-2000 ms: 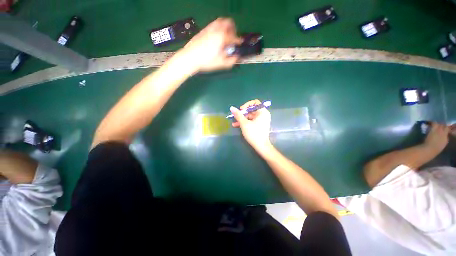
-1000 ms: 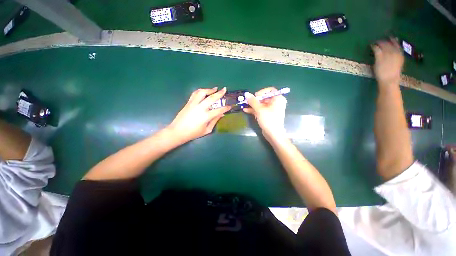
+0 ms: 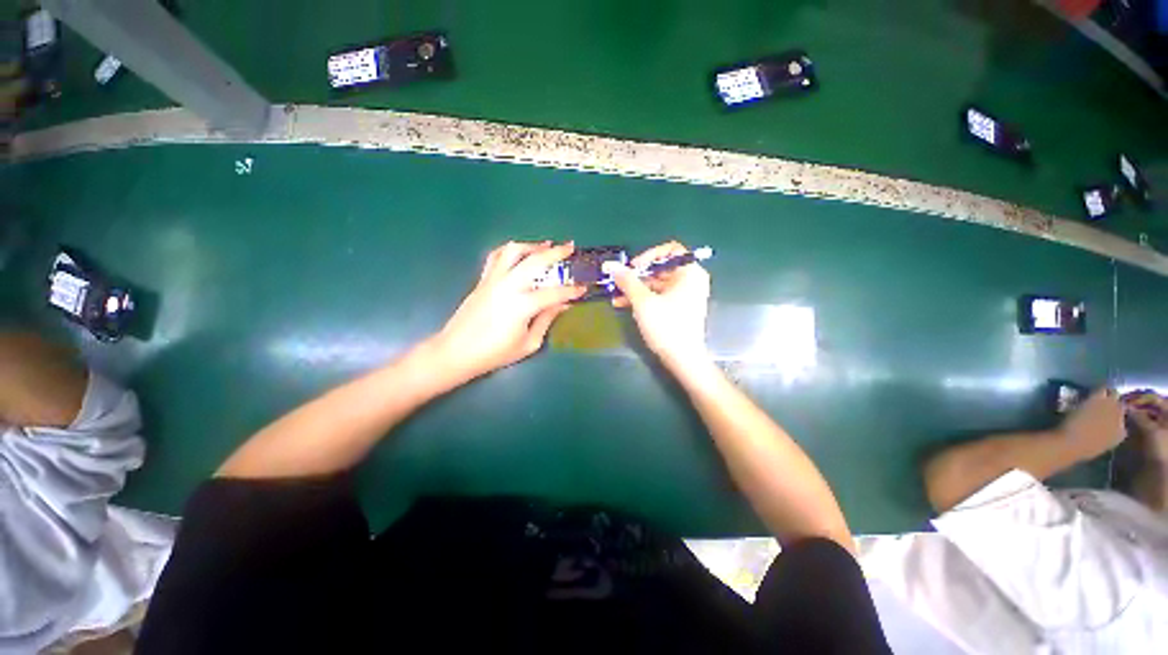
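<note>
A black phone unit (image 3: 592, 268) with a white patch at its left end is held just above the green worktop in the middle of the head view. My left hand (image 3: 515, 302) grips its left end and covers part of it. My right hand (image 3: 665, 308) holds a slim dark and white pen-like tool (image 3: 679, 261), and its thumb and fingers touch the phone's right end. The tool's tip is hidden by the fingers. A yellow patch (image 3: 587, 329) lies flat below the phone, at the left end of a pale clear strip (image 3: 779, 335).
A worn pale metal strip (image 3: 615, 152) crosses behind the worktop. Several phones lie beyond it, one being this black phone (image 3: 765, 81). A grey post (image 3: 160, 67) stands at upper left. Another phone (image 3: 90, 298) lies left. People in light sleeves sit on both sides.
Since two seconds ago, my left hand has come back from the far strip with a phone, and both hands have met on it. The neighbour's arm at right has drawn back from the strip.
</note>
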